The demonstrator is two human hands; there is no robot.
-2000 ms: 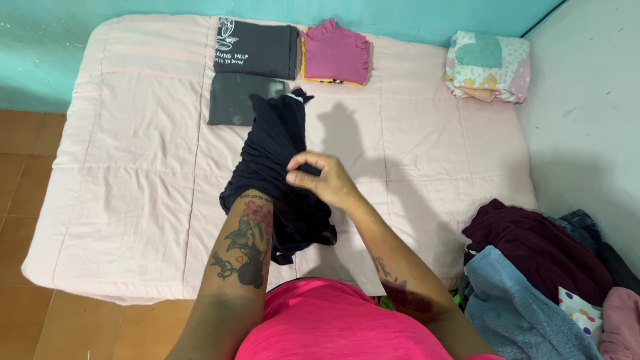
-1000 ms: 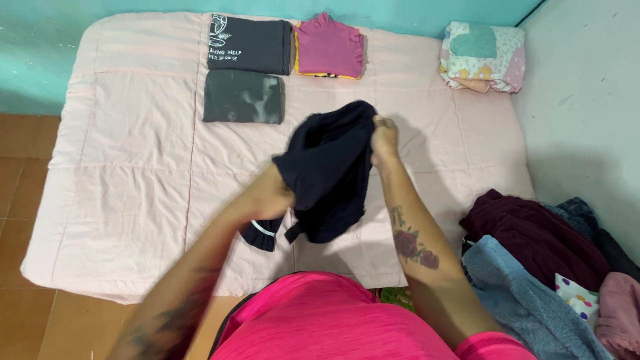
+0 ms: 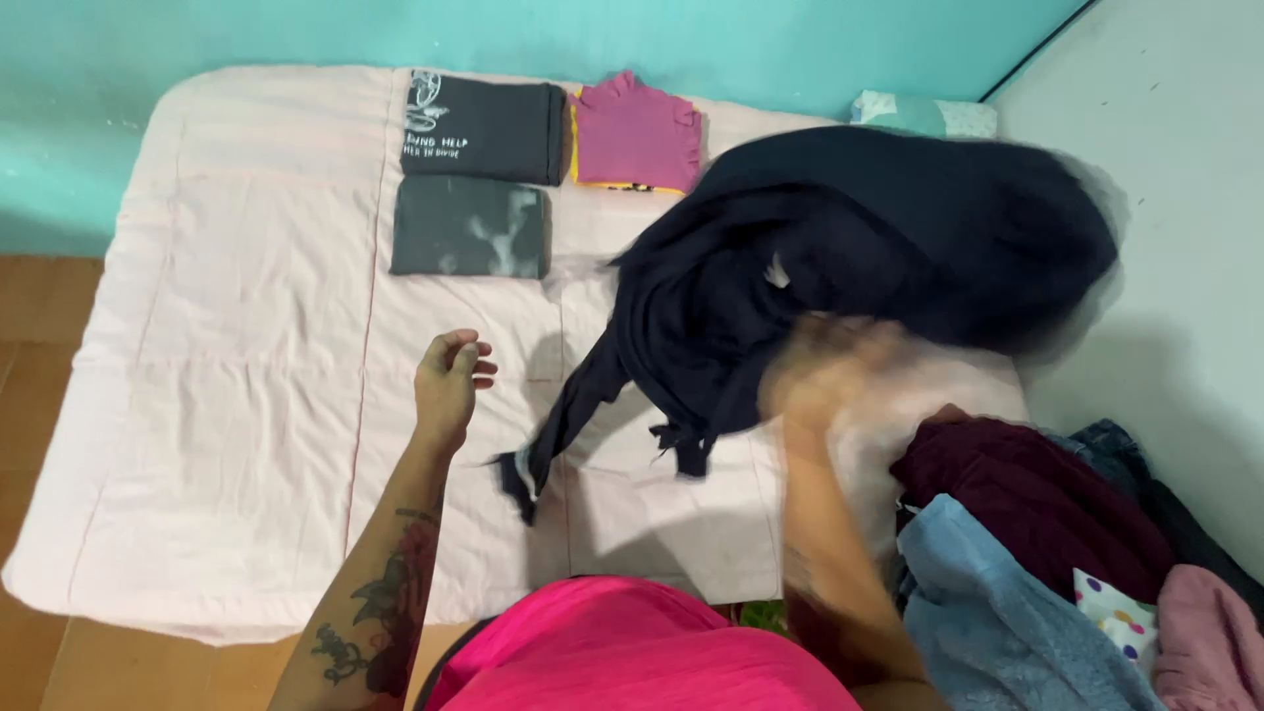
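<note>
A dark navy garment [image 3: 790,247] is spread loosely in the air over the right half of the bed, its far end blurred and a narrow strip with a white edge hanging toward the lower left. My right hand [image 3: 834,365] is blurred at the garment's near edge; whether its fingers grip the cloth cannot be told. Left of the garment, my left hand [image 3: 454,375] is apart from it, fingers loosely curled with nothing between them. Beyond my left hand lies a folded dark grey garment [image 3: 469,227].
Along the wall lie a folded black printed garment [image 3: 484,128], a folded pink ruffled garment [image 3: 637,138] and a partly hidden patterned folded cloth [image 3: 923,114]. At the right is a heap with a maroon garment [image 3: 1037,494] and a blue towel-like cloth [image 3: 997,602]. A pale pink quilt [image 3: 247,276] covers the bed.
The navy garment was bunched between my hands and is now flung out to the right. My left hand has let go of it and moved left.
</note>
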